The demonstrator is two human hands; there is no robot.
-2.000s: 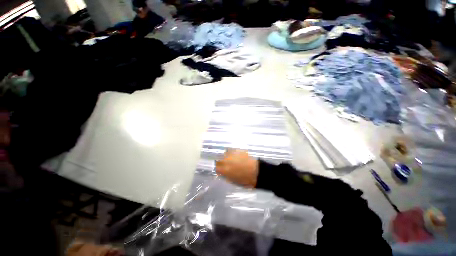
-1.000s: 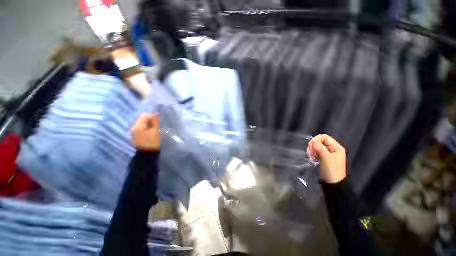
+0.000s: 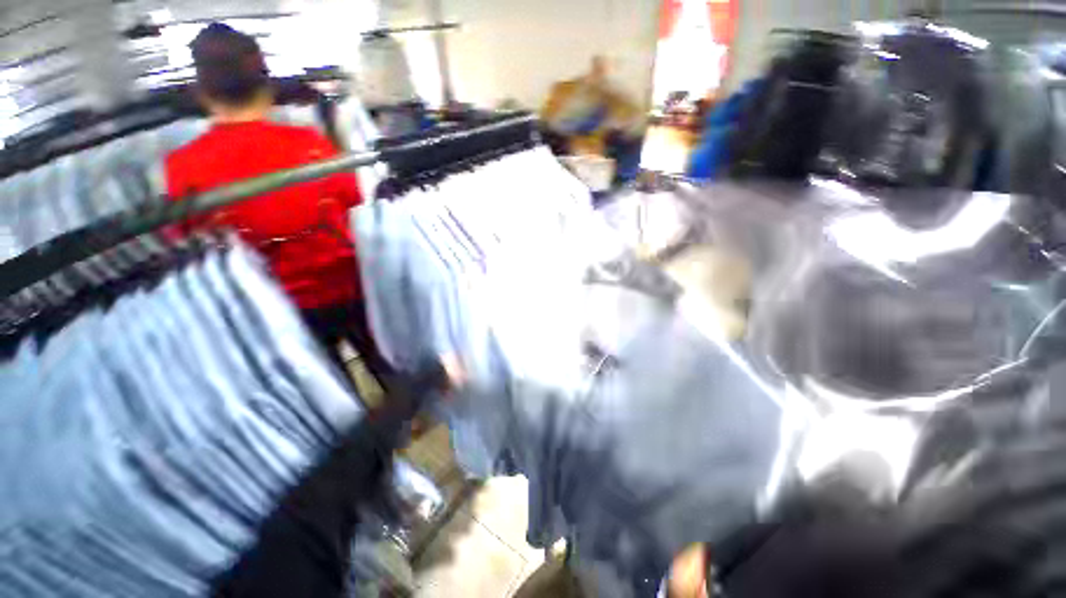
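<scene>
A light blue shirt (image 3: 678, 397) hangs close in front of me at the centre, blurred. A wide sheet of clear poly cover (image 3: 883, 310) shows on the right and reaches over towards the shirt, with bright reflections. My left hand (image 3: 451, 374) is small and blurred at the end of a black sleeve, beside the shirts at the centre left. My right hand (image 3: 690, 572) is partly cut off at the bottom edge, below the shirt. I cannot tell what either hand's fingers hold.
A metal garment rail (image 3: 275, 181) runs across the left. Packed blue shirts (image 3: 152, 432) hang on its near part, and paler shirts (image 3: 468, 234) hang further along. A person in a red top (image 3: 267, 199) stands behind it. Tiled floor (image 3: 473, 543) shows below.
The view has swung towards the shirt rail. The clear cover, held between both hands before, now spreads on the right. My right hand has dropped to the bottom edge.
</scene>
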